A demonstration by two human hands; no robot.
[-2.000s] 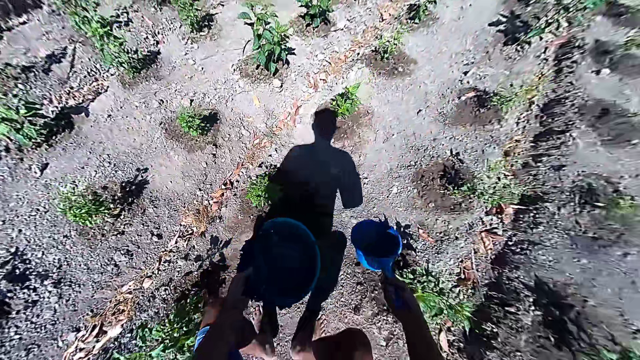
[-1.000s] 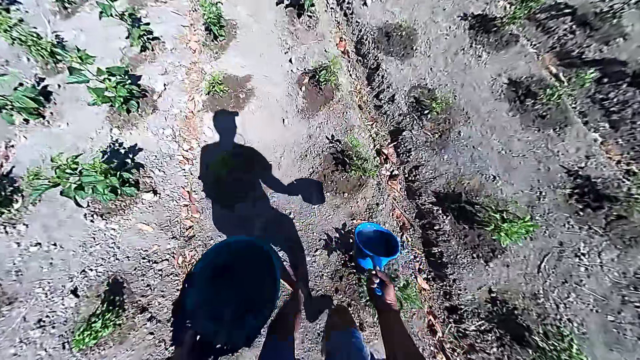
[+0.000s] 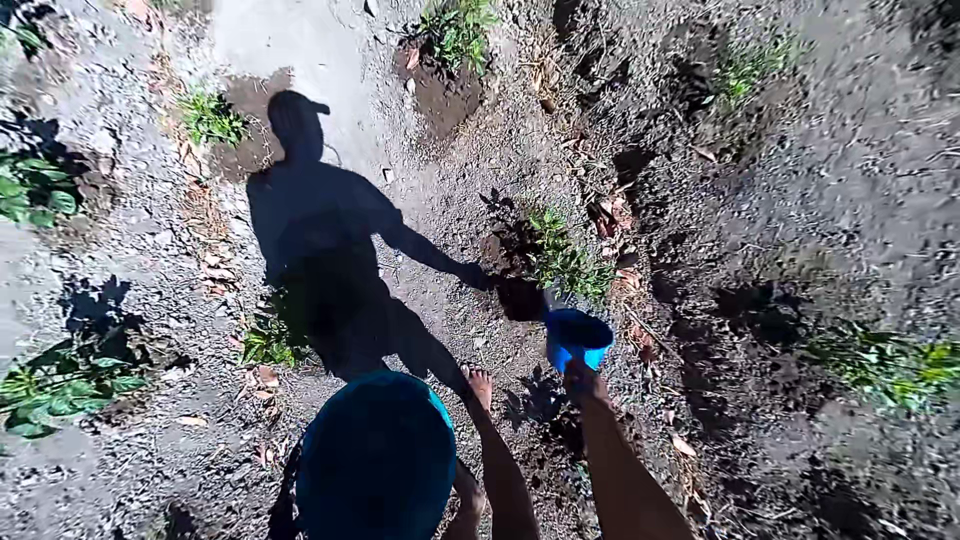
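My right hand (image 3: 583,381) is closed on the handle of a small blue dipper (image 3: 577,341), which tips toward a green leafy plant (image 3: 570,259); a pale streak, apparently water, shows at its far rim. A large blue-green bucket (image 3: 377,457) stands at the bottom centre, its inside dark. My left hand does not show; the bucket's left side is in shadow. My bare foot (image 3: 478,386) rests on the soil between bucket and dipper.
Rows of low plants run up the dry, stony soil, with a leafy one (image 3: 67,386) at left and another (image 3: 892,367) at right. Dry leaves (image 3: 214,262) lie along the rows. My shadow covers a small plant (image 3: 270,341).
The dipper, upright a second ago, has tipped forward beside a plant. My right arm reaches further out. The view has moved over the rows.
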